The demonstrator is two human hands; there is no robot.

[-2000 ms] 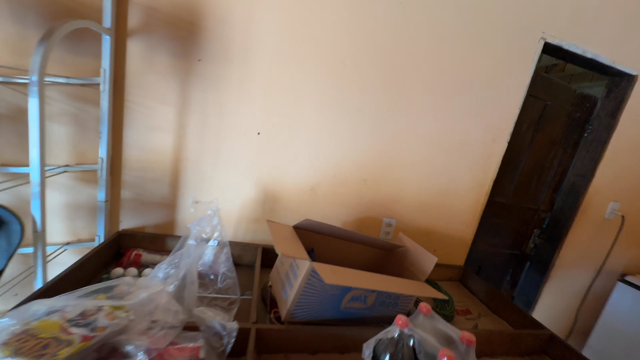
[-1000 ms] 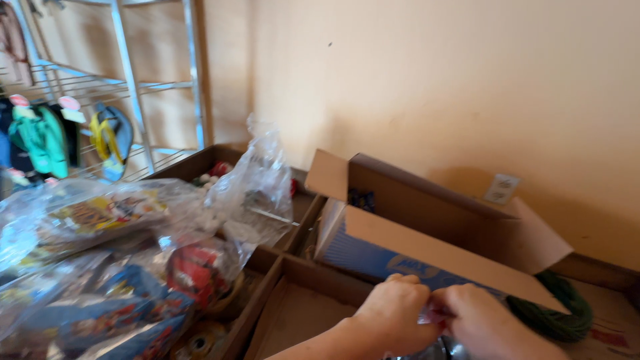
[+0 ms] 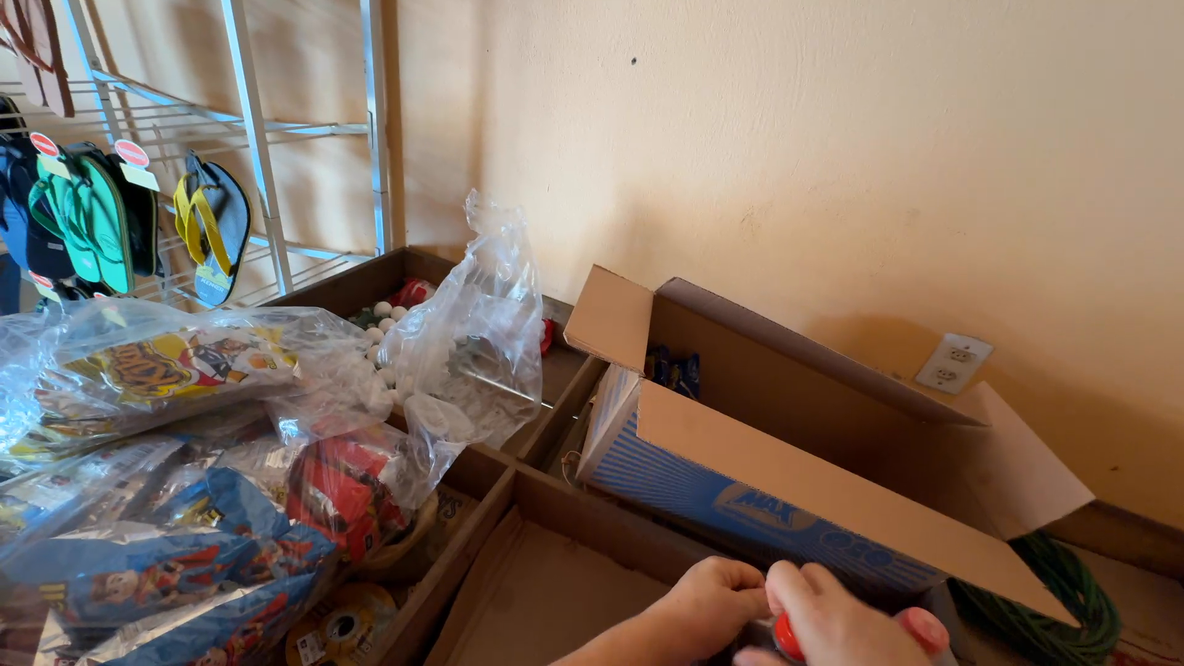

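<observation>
My left hand (image 3: 708,601) and my right hand (image 3: 823,620) meet at the bottom edge, fingertips together over a red-capped bottle. Its red cap (image 3: 788,636) shows under my right fingers, and another red cap (image 3: 923,631) is just to the right. The bottles' bodies are mostly out of view. What the left fingers pinch is hidden. Just beyond the hands stands an open blue cardboard box (image 3: 740,499) with its flaps spread and some dark blue packets (image 3: 673,372) inside.
Clear plastic bags of snack packets (image 3: 185,370) cover the left side. A wooden divided bin (image 3: 504,490) holds white balls (image 3: 384,324) and a tape roll (image 3: 342,624). Green hose or cord (image 3: 1064,592) lies right of the box. Flip-flops (image 3: 97,217) hang on a metal rack (image 3: 250,139); a wall outlet (image 3: 955,363) is behind.
Both hands, not seen two seconds ago, have come in over the bottles, and they remain close together. The view has swung left and down.
</observation>
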